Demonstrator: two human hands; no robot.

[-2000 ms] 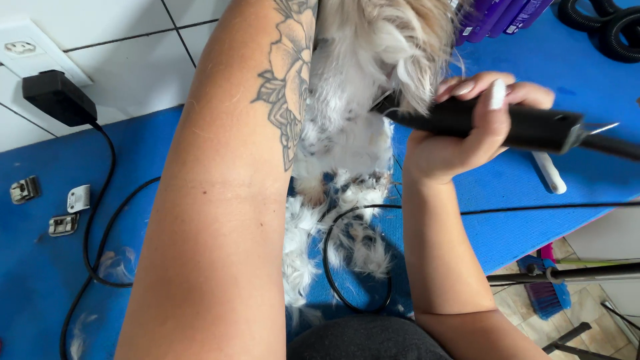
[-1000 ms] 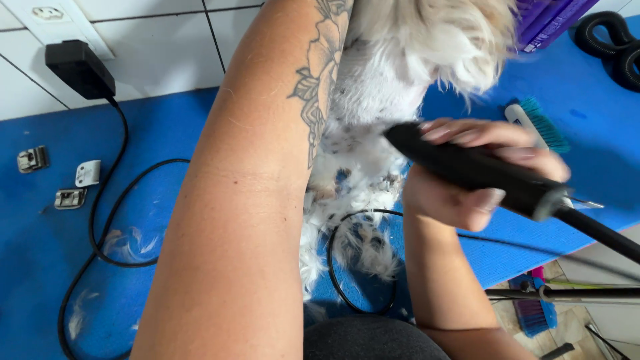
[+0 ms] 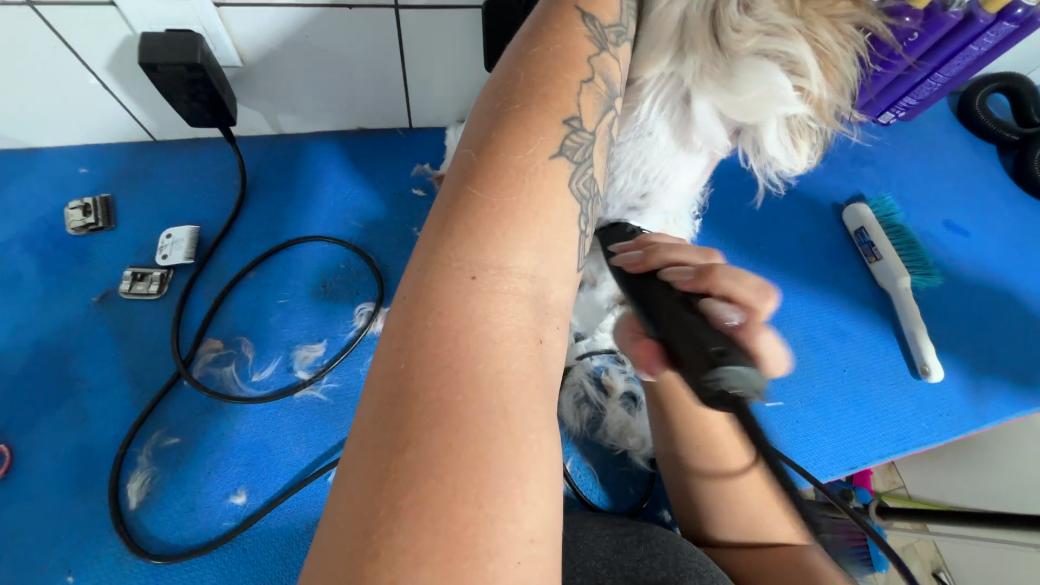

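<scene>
A dog with white and tan fur is on the blue mat, partly hidden behind my left forearm. My right hand grips black corded electric clippers, whose blade end touches the short white coat low on the dog's body. My left arm reaches up across the middle of the view, and its hand lies beyond the top edge. Cut white fur is heaped beneath the clippers, beside my right wrist.
Left on the blue mat lie several clipper blades and a looped black cable from a power adapter. A white-handled brush lies at right, below purple bottles and a black coiled hose.
My right hand, apart from the dog one second ago, has brought the clippers back against its coat and turned them. The white-handled brush now shows in full. The view has shifted.
</scene>
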